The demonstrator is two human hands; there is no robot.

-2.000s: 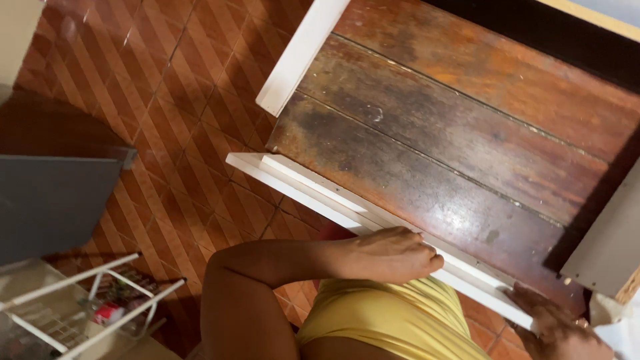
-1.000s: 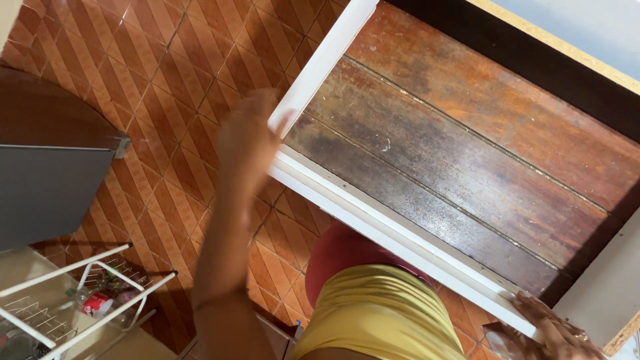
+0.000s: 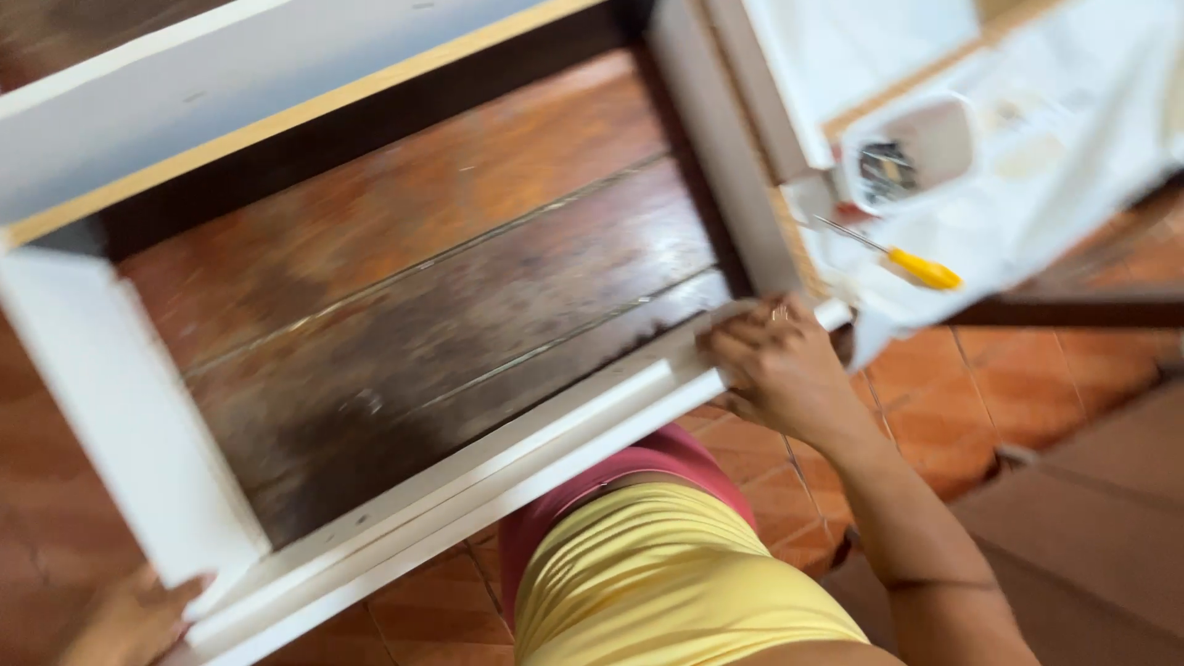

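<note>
A white panel frame lies on a dark wooden plank surface [image 3: 435, 277]. Its near rail [image 3: 462, 490] runs along the edge beside my body. At the lower left corner, where the left side panel [image 3: 129, 416] meets the near rail, is my blurred left hand [image 3: 139, 615], its fingers at the joint. My right hand [image 3: 772, 361] grips the right end of the near rail, close to the right side panel [image 3: 731, 148]. Yellow-edged white board [image 3: 277, 83] forms the far side.
To the right, on a white cloth [image 3: 1064, 194], lie a screwdriver with a yellow handle [image 3: 925, 268] and a white plastic tub [image 3: 934, 153] holding small metal pieces. Brown tiled floor [image 3: 1017, 379] shows below, with a dark bar [image 3: 1073, 310] crossing at right.
The near rail, apart from the left side panel two seconds ago, now meets it. My left hand has moved from the rail's middle to that corner. The view has swung right.
</note>
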